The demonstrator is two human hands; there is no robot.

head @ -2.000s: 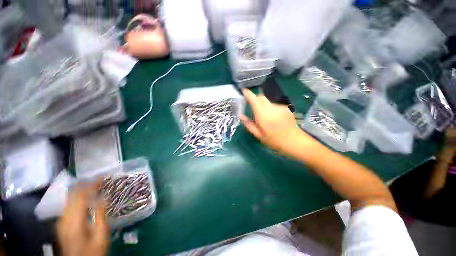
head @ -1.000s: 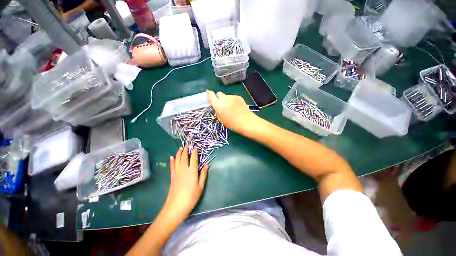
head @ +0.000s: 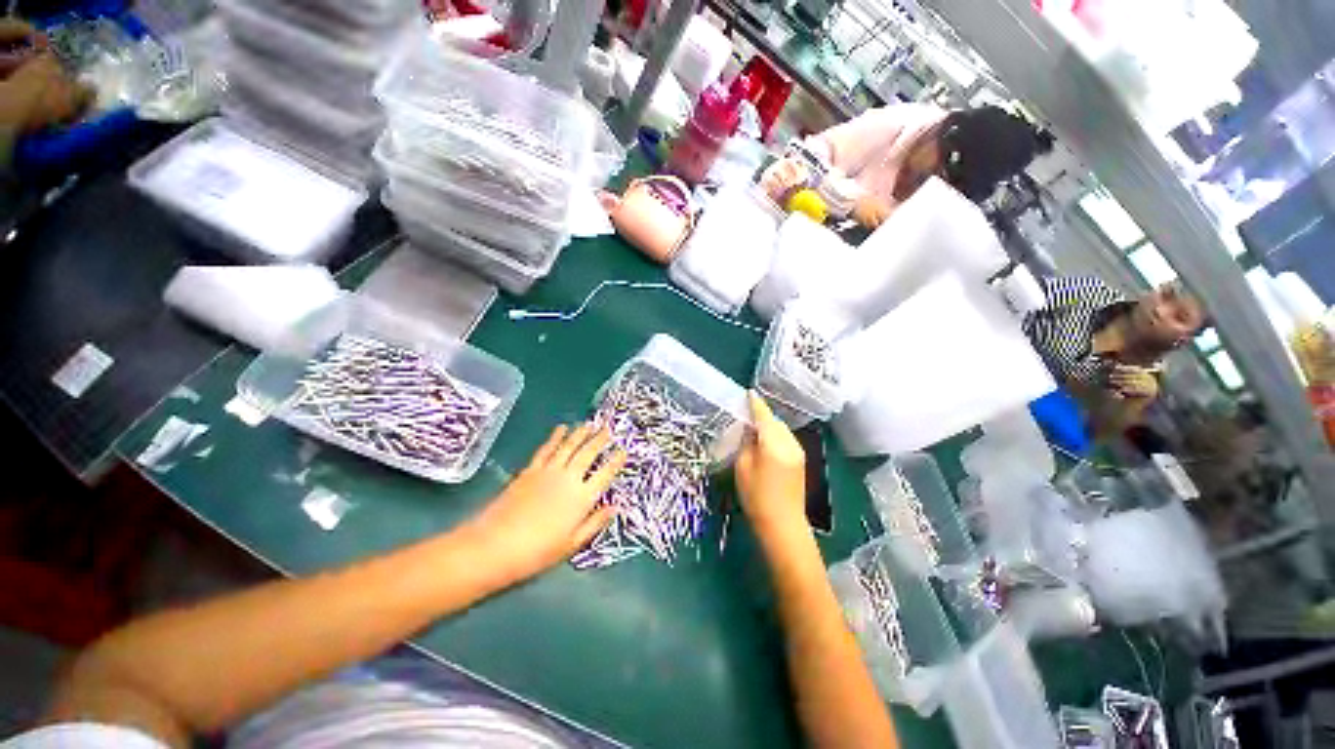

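Note:
A clear plastic tub (head: pixel 677 359) lies tipped on its side at the centre. Silver metal pins (head: pixel 659 505) spill from its mouth onto the green bench top. My left hand (head: pixel 549 505) lies palm down at the left edge of the pile, fingers apart, fingertips touching pins. My right hand (head: pixel 772 465) is at the tub's right wall, with its fingers closed on the rim; the inner side of the hand is hidden. A second clear tub (head: pixel 505 384) full of pins lies flat at the left.
Stacked boxes (head: pixel 476 176) stand at the upper left. A white cable (head: pixel 615 284), a box of pins (head: pixel 805 359) and a partly covered phone (head: pixel 814 476) are beyond the pile. More pin boxes (head: pixel 911 512) are at right. Two people (head: pixel 937 154) (head: pixel 1098 344) sit beyond the bench.
The view has tilted and swung left. My left hand came from the left tub to the pile and now lies at its left edge. My right hand remains at the tipped tub.

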